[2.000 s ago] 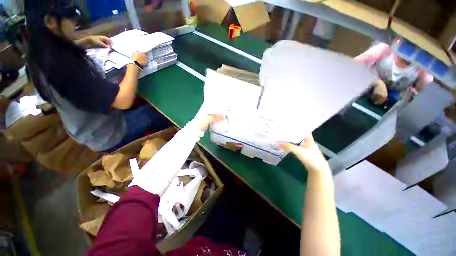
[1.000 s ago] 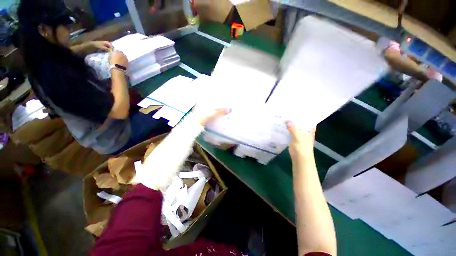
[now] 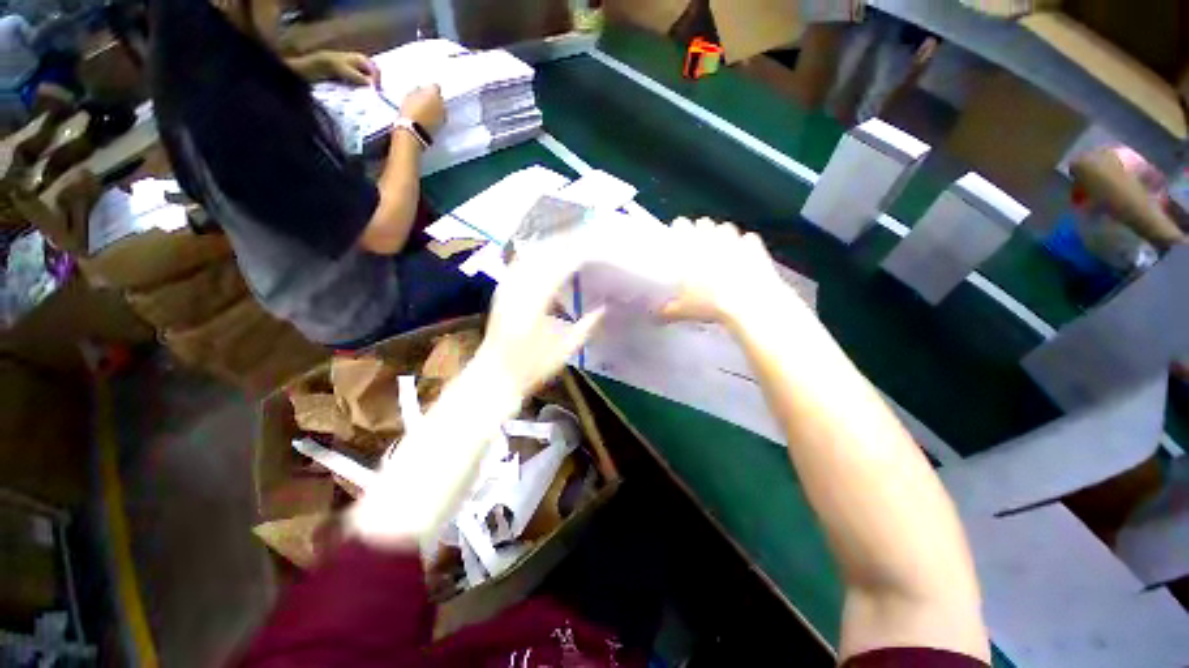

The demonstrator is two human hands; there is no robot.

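A white carton (image 3: 678, 352) with a thin blue edge lies along the green bench, its near end between my two hands. My left hand (image 3: 541, 326) is at its left end with the fingers apart, overexposed and blurred; whether it touches the carton I cannot tell. My right hand (image 3: 711, 274) is bent over the end flaps and holds the carton there. White carton blanks (image 3: 502, 209) lie just behind my left hand.
A supply of crumpled paper and white strips fills a brown box (image 3: 606, 489) by my left knee. A person (image 3: 300, 222) works at a stack of blanks (image 3: 489, 98) at left. Open cartons (image 3: 1082, 574) stand at right; two closed cartons (image 3: 958, 235) stand across the belt.
The carton has turned from upright with raised panels to lying along the bench. My right hand has moved up and left to its end. The view has shifted right, showing two closed cartons.
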